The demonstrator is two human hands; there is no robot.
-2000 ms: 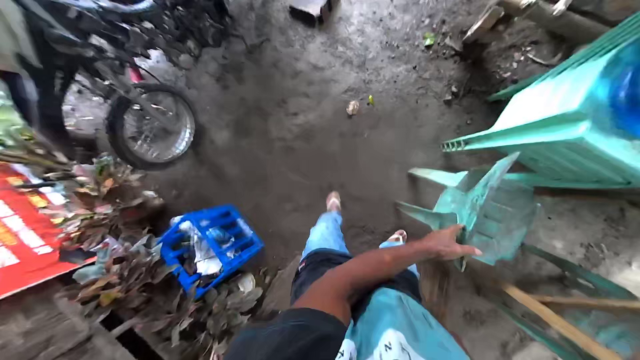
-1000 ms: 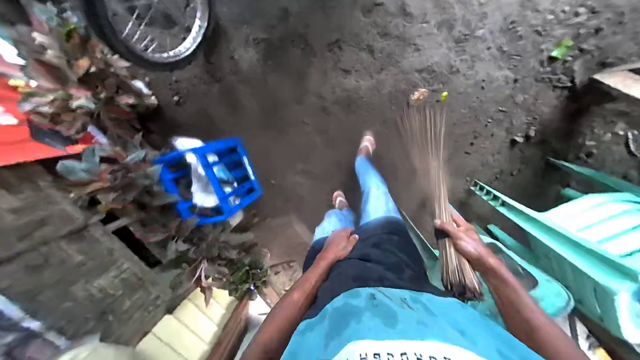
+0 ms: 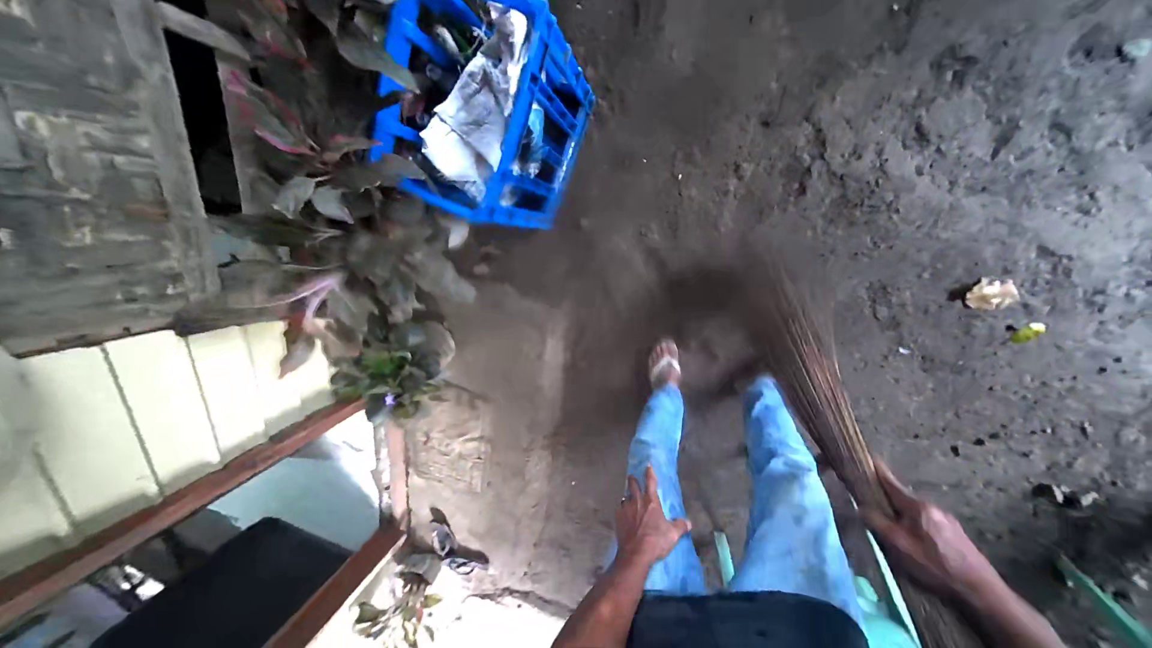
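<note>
A stick broom [image 3: 832,396] of thin brown ribs is held in my right hand [image 3: 922,540], low at the right. Its spread bristle end points up and left over the dirt ground and is blurred. My left hand [image 3: 648,522] rests by the left knee of my blue jeans, fingers apart, holding nothing. A dried leaf [image 3: 992,293] and a small yellow-green leaf [image 3: 1028,333] lie on the dirt to the right of the broom.
A blue plastic crate [image 3: 522,216] with crumpled litter inside stands at the upper left beside leafy plants [image 3: 360,207]. A woven wall [image 3: 90,162] and a pale panel with a wooden rail [image 3: 198,486] run along the left. Green plastic parts [image 3: 1107,603] show low at the right.
My right hand was on a green chair, then held the broom upright; now the broom slants left. My left hand has moved from my shorts to beside the knee. The view has swung left.
</note>
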